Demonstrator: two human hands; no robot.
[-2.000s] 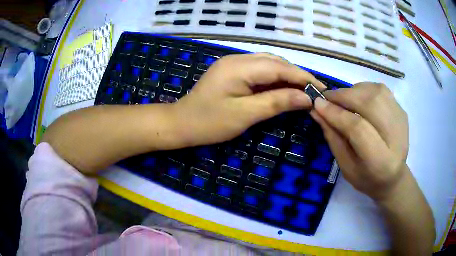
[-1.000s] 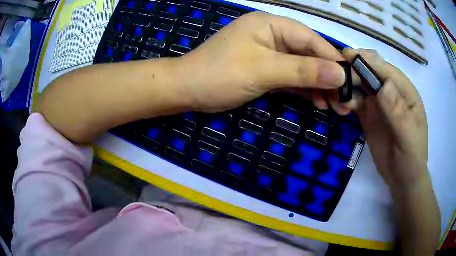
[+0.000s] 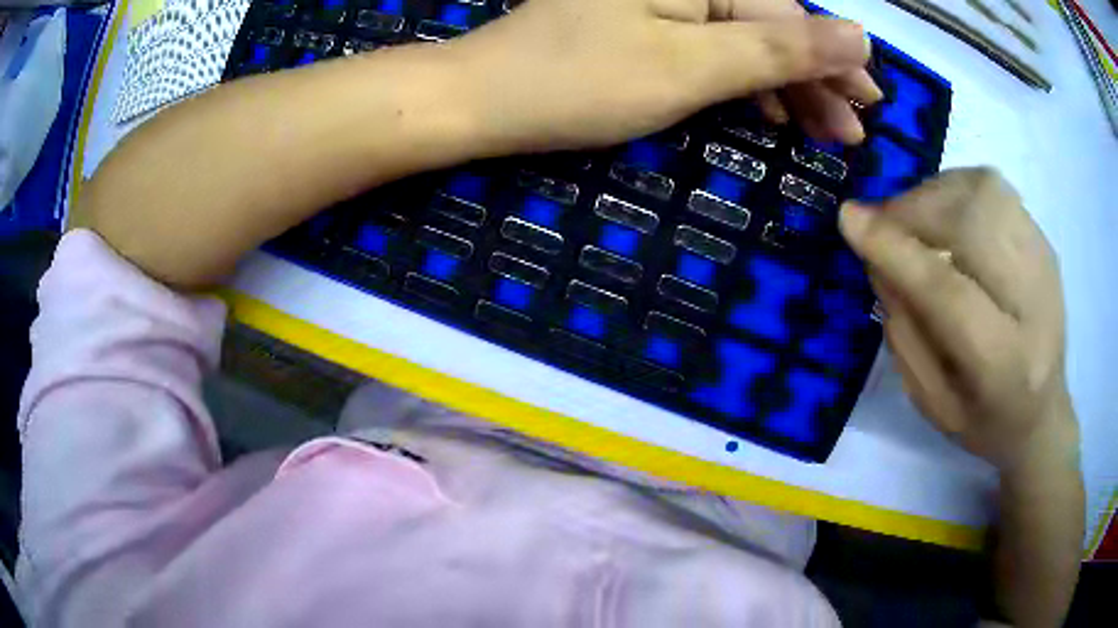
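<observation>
The blue-black part tray (image 3: 723, 264) lies below my hands, with rows of shiny-rimmed pill-shaped parts (image 3: 531, 234) in it. Bright blue shows between pockets, and its right end has empty pockets. My left hand (image 3: 638, 74) is above the tray's far part, cut by the top edge, fingers slightly bent; no part shows at its fingertips. My right hand (image 3: 962, 313) is at the tray's right end, blurred, its thumb and index finger close together; I cannot tell whether a small part is between them. My left forearm hides part of the tray.
A white sticker sheet (image 3: 184, 55) lies at the upper left. The edge of a pale slotted tray (image 3: 981, 43) shows at the top right, with thin metal tweezers (image 3: 1095, 55) further right. Yellow tape (image 3: 576, 436) runs along the bench's front edge. White cloth (image 3: 31, 111) is at the left.
My hands have moved apart. The black strip and the shiny-rimmed part seen in them earlier no longer show. The view has shifted, so the tray sits higher and its right end shows more.
</observation>
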